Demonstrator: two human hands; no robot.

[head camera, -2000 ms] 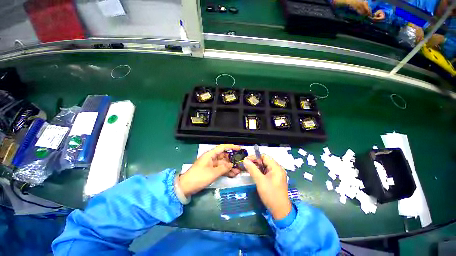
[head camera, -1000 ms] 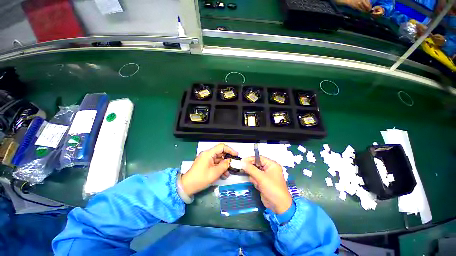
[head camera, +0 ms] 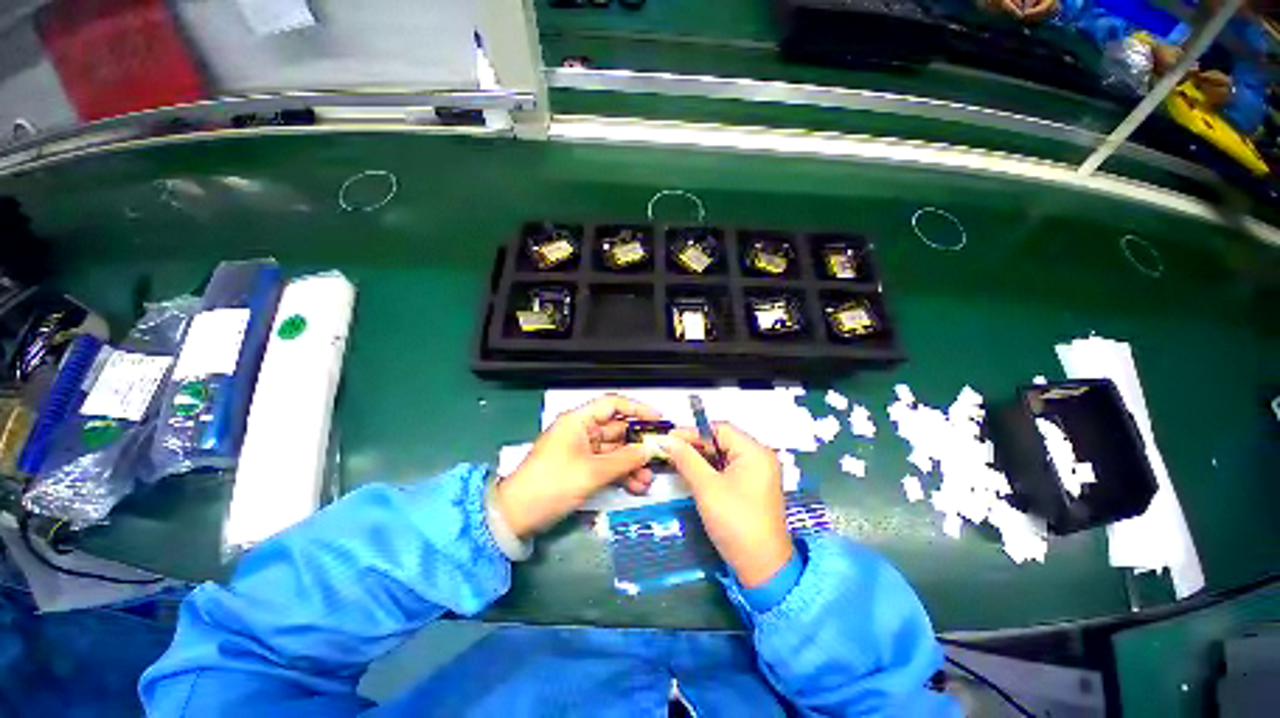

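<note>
My left hand [head camera: 570, 466] holds a small black electronic unit [head camera: 649, 432] between thumb and fingers. My right hand [head camera: 740, 491] is close against it, with its thumb and fingertips at the unit and dark tweezers [head camera: 701, 417] pointing up between its fingers. The fingertips partly hide the unit. The blue carrier sheet [head camera: 657, 547] lies just below the hands. The black foam tray [head camera: 688, 368] is beyond them, with units in its pockets and one bare pocket in the front row, second from left. White paper strips [head camera: 564, 407] lie under and behind the hands.
Small white liner pieces [head camera: 956, 463] are heaped right of my hands, beside the black bin [head camera: 1126, 481]. A white sheet [head camera: 1172, 540] lies under the bin. Bagged parts [head camera: 208, 368] and a long white pack [head camera: 291, 414] lie left. A metal rail [head camera: 786, 150] runs behind; a person's hands show beyond it.
The unit was face-on in my left hand; my right fingertips have closed in over it, and a white patch showed there one second ago. The circles on the green surface have shifted right.
</note>
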